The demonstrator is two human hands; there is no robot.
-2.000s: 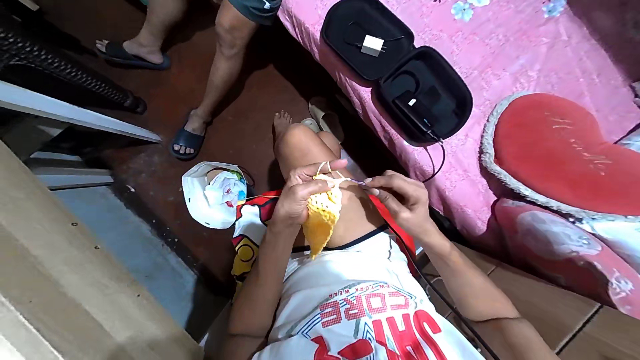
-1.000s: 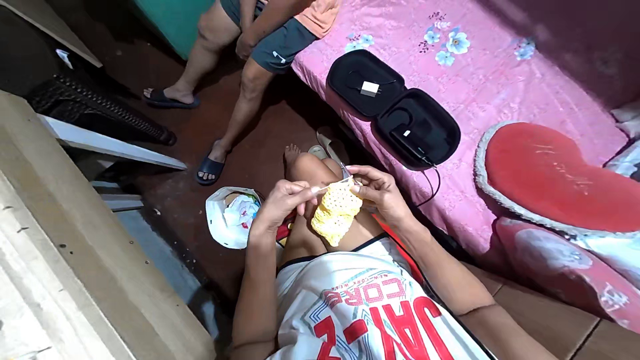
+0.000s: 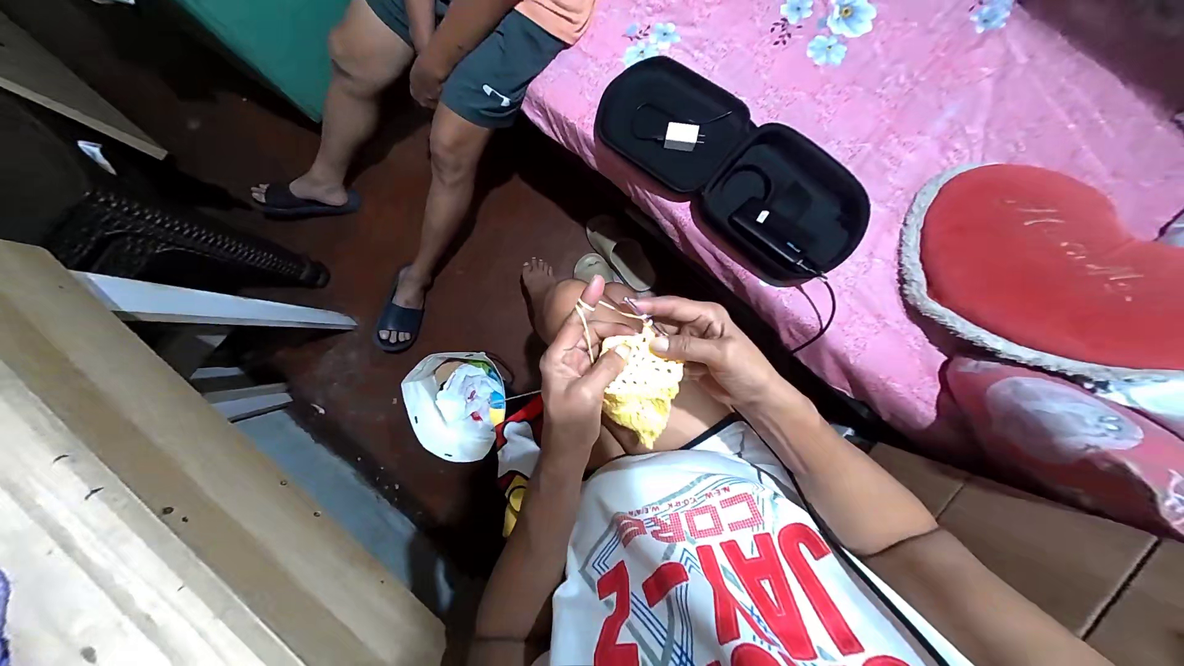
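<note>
A yellow and cream crocheted piece (image 3: 641, 388) hangs between my two hands above my lap. My left hand (image 3: 581, 365) pinches its left edge with the thumb, and a strand of cream yarn (image 3: 585, 326) loops over the raised index finger. At the top right edge of the piece, my right hand (image 3: 708, 344) holds a thin crochet hook (image 3: 636, 305), mostly hidden by the fingers. A white bag (image 3: 450, 407) with plastic inside stands on the floor to the left, and a thin strand runs from it toward my left hand.
An open black case (image 3: 786, 199) with a white charger (image 3: 682, 136) and a cable lies on the pink bedspread (image 3: 934, 102). A red heart pillow (image 3: 1036, 268) is at the right. Another person (image 3: 453, 148) sits beyond the bag. A wooden surface (image 3: 185, 462) fills the lower left.
My left index finger has risen with yarn looped over it, and my left thumb has come onto the crocheted piece. The view has shifted since two seconds ago, showing more of the seated person.
</note>
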